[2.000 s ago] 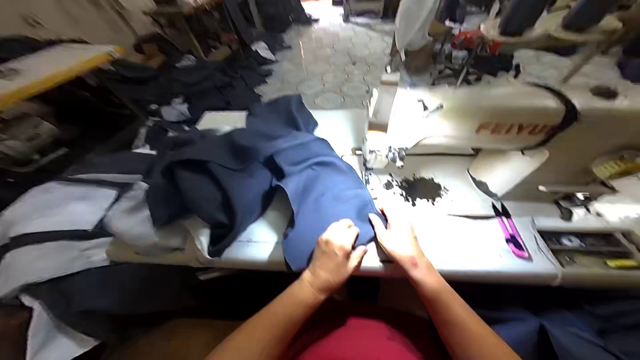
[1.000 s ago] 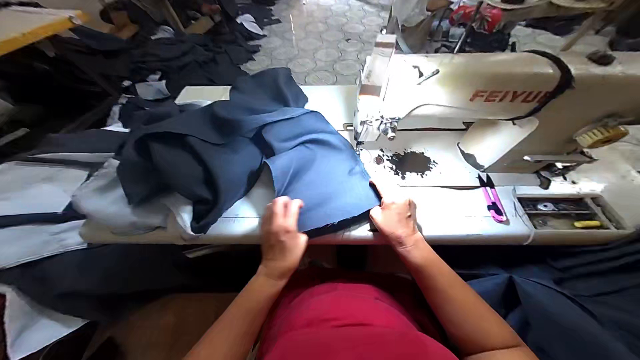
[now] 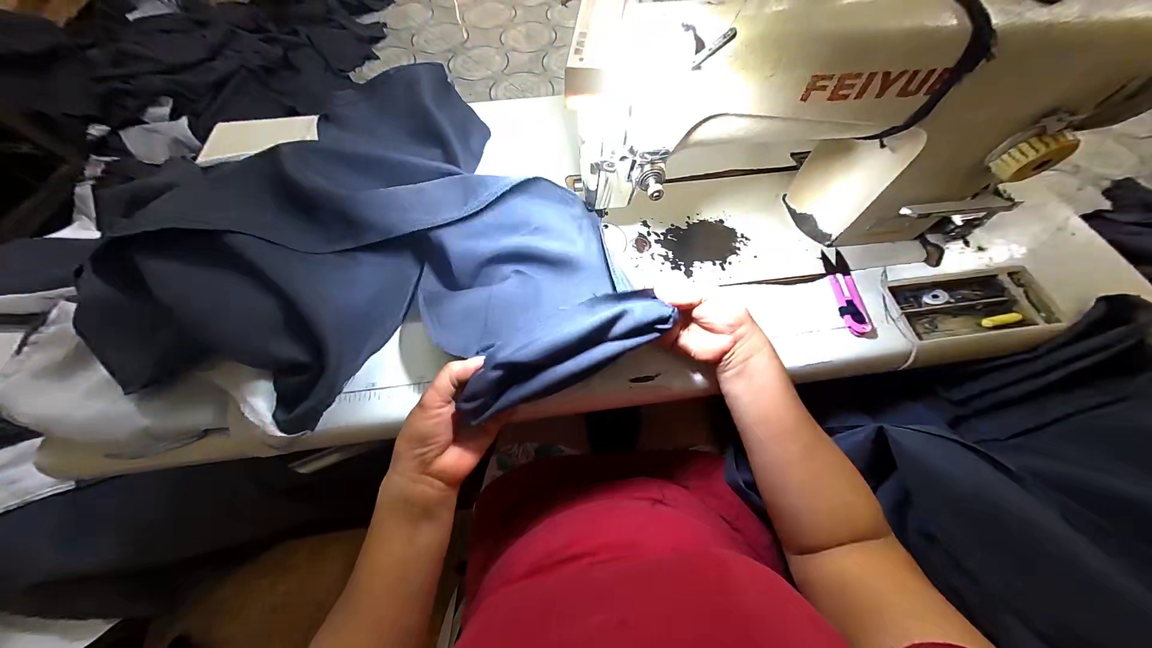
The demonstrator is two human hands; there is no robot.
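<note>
A navy fabric piece (image 3: 513, 261) lies across the sewing table, its near edge lifted and bunched between both hands. My left hand (image 3: 445, 423) grips the left end of that edge, past the table's front. On the right end, my right hand (image 3: 711, 328) pinches the cloth near its corner. The fabric's right side reaches the presser foot of the sewing machine (image 3: 765, 99); whether it lies under the foot I cannot tell. Pink-handled thread snips (image 3: 848, 297) rest on the table to the right of my right hand.
An open tray (image 3: 972, 310) with a bobbin and a yellow item is set in the table's right side. Dark cloth (image 3: 1017, 468) hangs at the lower right. Pale fabric (image 3: 108, 387) lies at the left edge, and dark scraps (image 3: 243, 63) are heaped beyond the table.
The fabric's near edge, flat on the table a second ago, is now raised and folded in my hands. My left hand, apart from the cloth's edge then, now grips it. The view has moved closer.
</note>
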